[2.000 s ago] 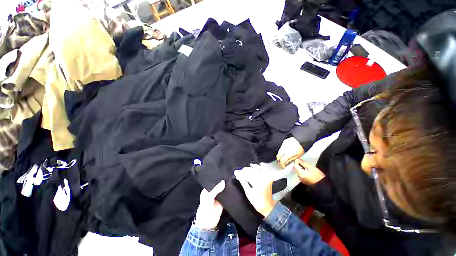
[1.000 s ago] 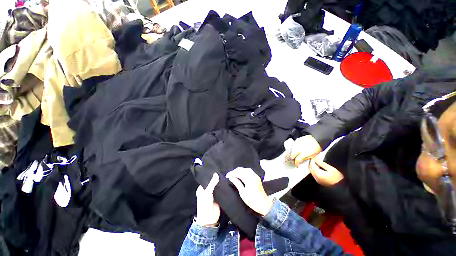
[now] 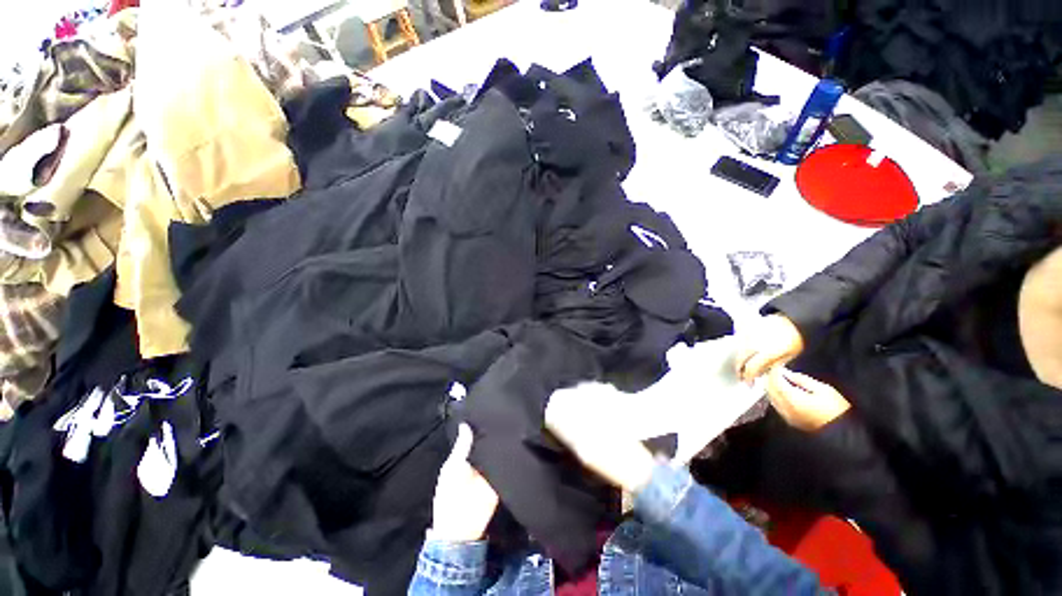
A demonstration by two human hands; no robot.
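Note:
Black garments (image 3: 349,303) lie in a large heap on the white table in front of me. A dark rounded panel, perhaps a hood (image 3: 526,437), hangs over the near edge. My left hand (image 3: 464,489) grips its left edge, thumb on top and fingers hidden beneath. My right hand (image 3: 596,428) is blurred over the panel's right side, fingers pointing left; whether it pinches cloth cannot be told. A white detail (image 3: 458,392) shows on the cloth above my left hand.
Another person's hands (image 3: 786,378) meet at the table's right edge. Beyond are a small bag of trims (image 3: 757,272), a phone (image 3: 745,176), a red disc (image 3: 858,184), a blue can (image 3: 812,121) and clear bags (image 3: 681,103). Tan garments (image 3: 210,128) lie left.
My right hand has shifted slightly right and turned flatter. The panel's fold has opened out a little. The other person's head has moved mostly out of view to the right.

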